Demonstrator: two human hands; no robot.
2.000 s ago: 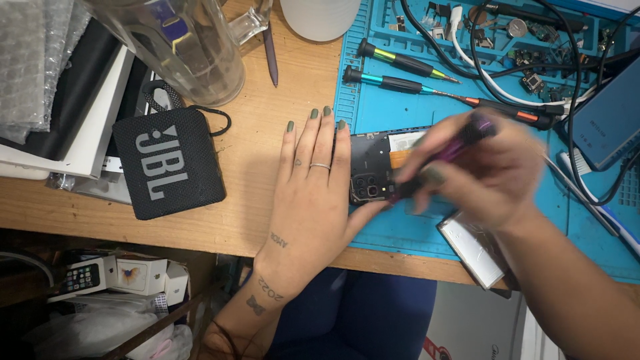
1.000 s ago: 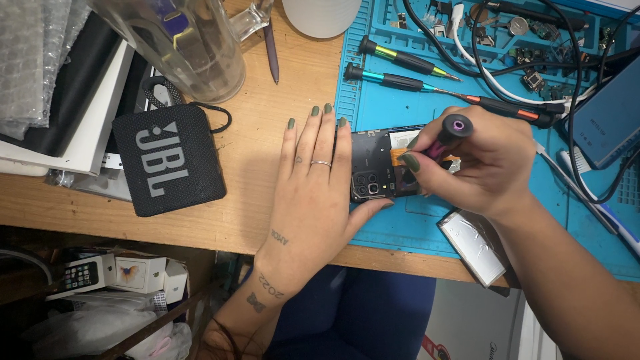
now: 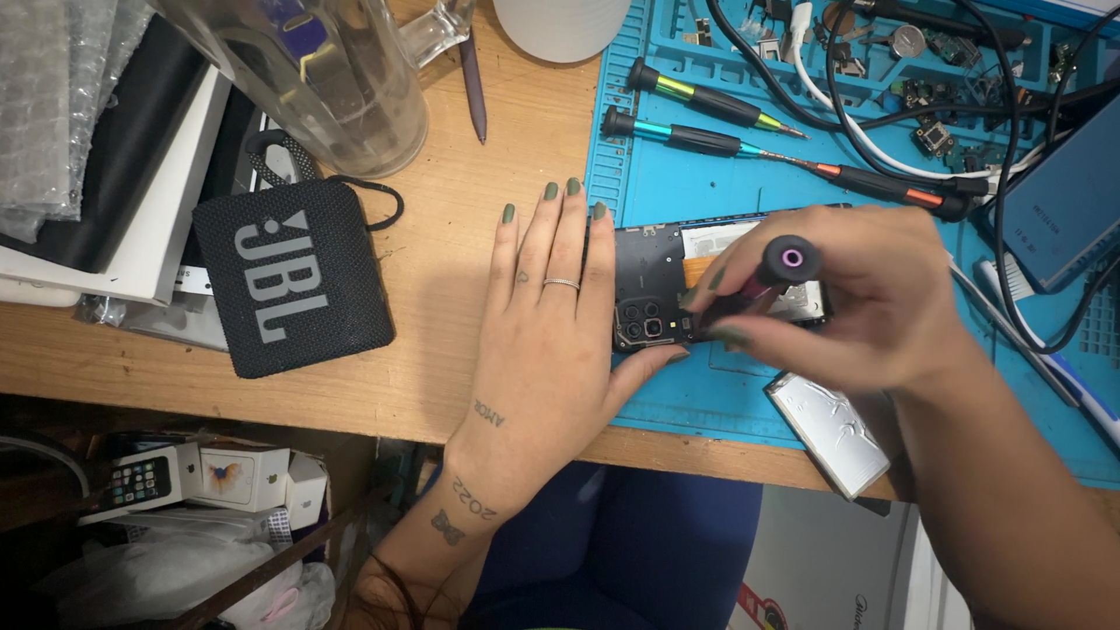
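An opened smartphone (image 3: 649,271), its camera module, orange flex cable and silvery inner parts showing, lies on a blue repair mat (image 3: 682,184). My left hand (image 3: 547,324) rests flat with its fingers extended, the forefinger along the phone's left end and the thumb by its lower edge. My right hand (image 3: 840,297) holds a dark purple precision screwdriver (image 3: 761,289) nearly upright over the phone, just right of the camera module. The fingers hide its tip and part of the phone. A loose silver phone battery (image 3: 831,433) lies at the mat's front edge, below my right hand.
Three precision screwdrivers, one with a green band (image 3: 700,96), lie behind the phone. Cables cross the parts tray (image 3: 691,44) at the back right. A blue phone (image 3: 1059,192) and a brush (image 3: 1015,289) are at the right. A JBL speaker (image 3: 293,280) and glass mug (image 3: 350,87) stand left.
Two seconds ago the right hand was blurred, with the screwdriver tilted; the driver then stood more upright over the phone. Since one second ago it has shifted slightly left. The left hand has stayed put.
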